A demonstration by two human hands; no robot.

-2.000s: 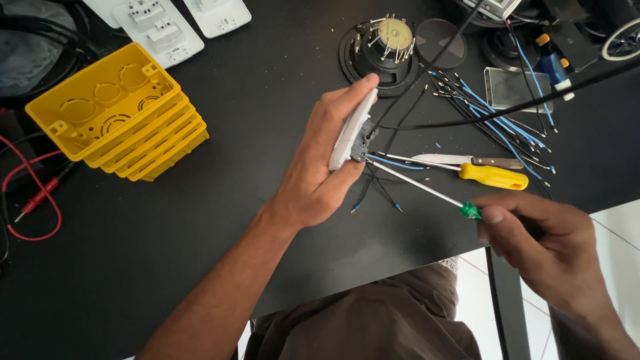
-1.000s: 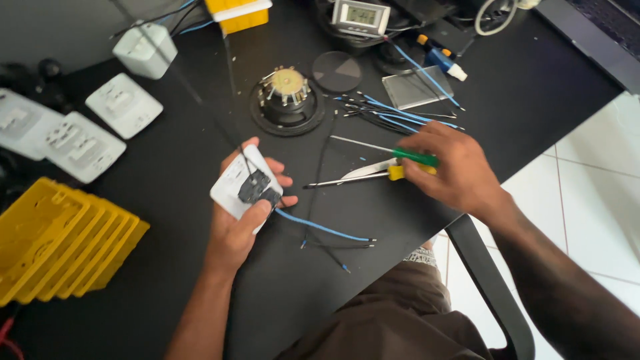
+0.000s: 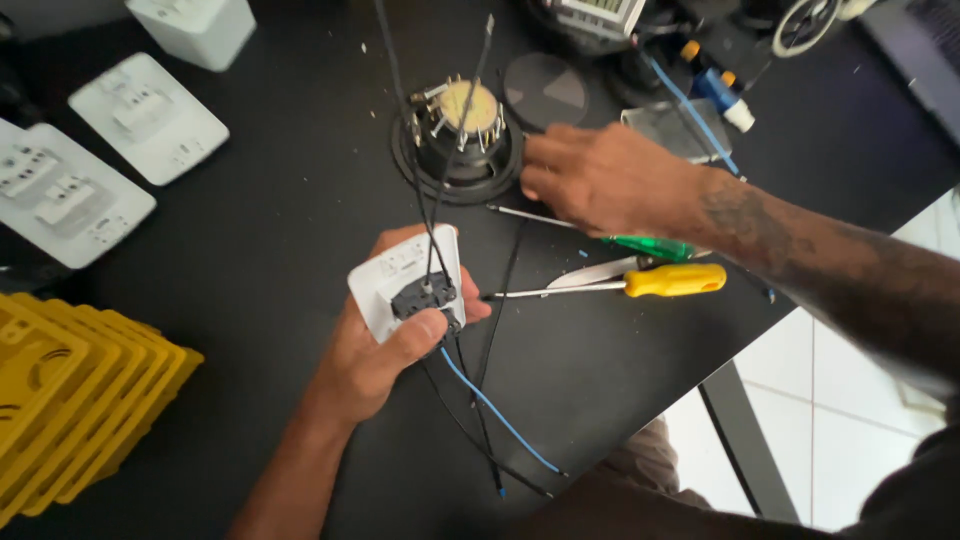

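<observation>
My left hand (image 3: 390,345) grips a white wall plate (image 3: 382,274) by its edges, back side up, thumb on its black wiring module (image 3: 424,296). Black wires rise from the module, and a blue wire (image 3: 499,412) and black wires trail below it. My right hand (image 3: 592,176) reaches over the table beside the upturned speaker (image 3: 465,142); its fingers are curled, and whether they hold anything is hidden. Under that hand lies a green-handled screwdriver (image 3: 660,247). Nearer me rest a yellow-handled screwdriver (image 3: 675,280) and a knife (image 3: 592,272).
Stacked yellow electrical boxes (image 3: 82,405) stand at the left, below white wall plates (image 3: 150,120). A clear plastic piece (image 3: 667,131), a blue bottle (image 3: 724,97) and a digital display (image 3: 600,15) lie at the upper right. The table edge runs diagonally at the lower right.
The green screwdriver, in my right hand before, now lies on the table. My right hand has moved toward the speaker, over where the loose wires lay. My left hand keeps the wall plate.
</observation>
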